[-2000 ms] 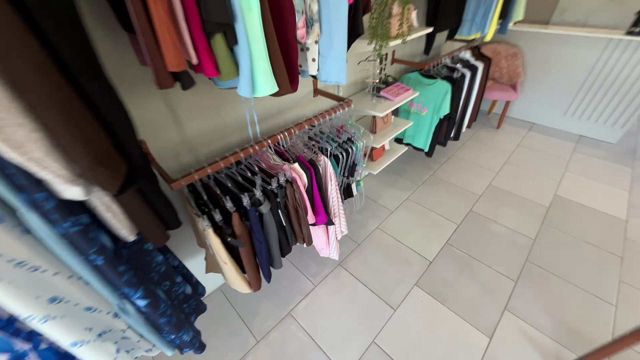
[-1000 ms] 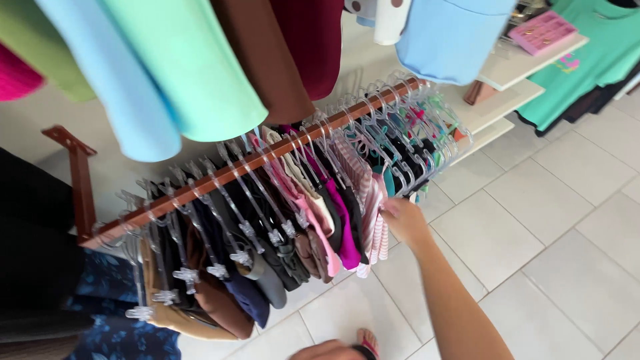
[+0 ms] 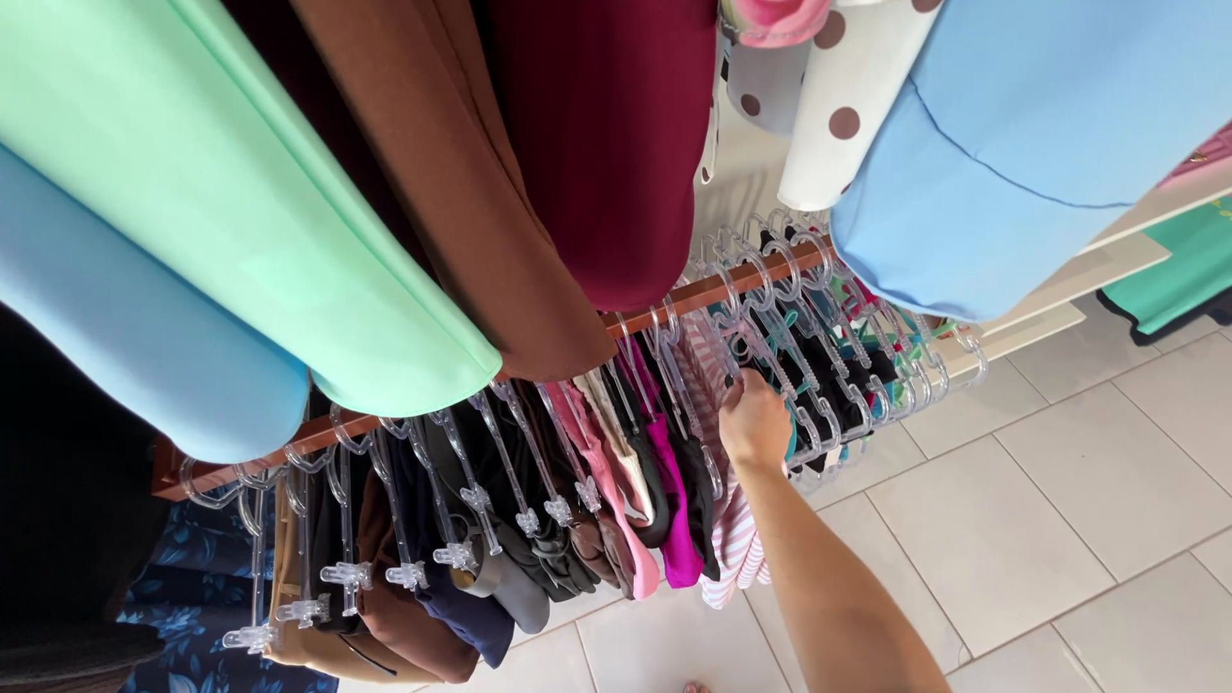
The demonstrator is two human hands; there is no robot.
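My right hand (image 3: 754, 422) reaches down among the clear plastic hangers on the lower rail (image 3: 707, 294), at the right end of a pink-and-white striped garment (image 3: 739, 539). Its fingers are curled at a hanger there, but whether they grip it or the striped cloth is hidden. Left of the hand hang a magenta garment (image 3: 677, 520), a pink one (image 3: 616, 510) and several dark ones on clip hangers. Clear hangers (image 3: 847, 385) with small teal and black pieces hang close on its right. My left hand is out of view.
Mint green (image 3: 289, 241), brown (image 3: 452, 192), burgundy (image 3: 602, 144) and light blue (image 3: 1020, 144) garments hang overhead, covering parts of the rail. White shelves (image 3: 1116, 269) and a green shirt (image 3: 1179, 265) are at the right. Below lies a tiled floor (image 3: 1001, 529).
The view has come closer to the lower rail. A second ago my left hand showed at the bottom edge; it is now out of view. My right hand remains by the striped garment.
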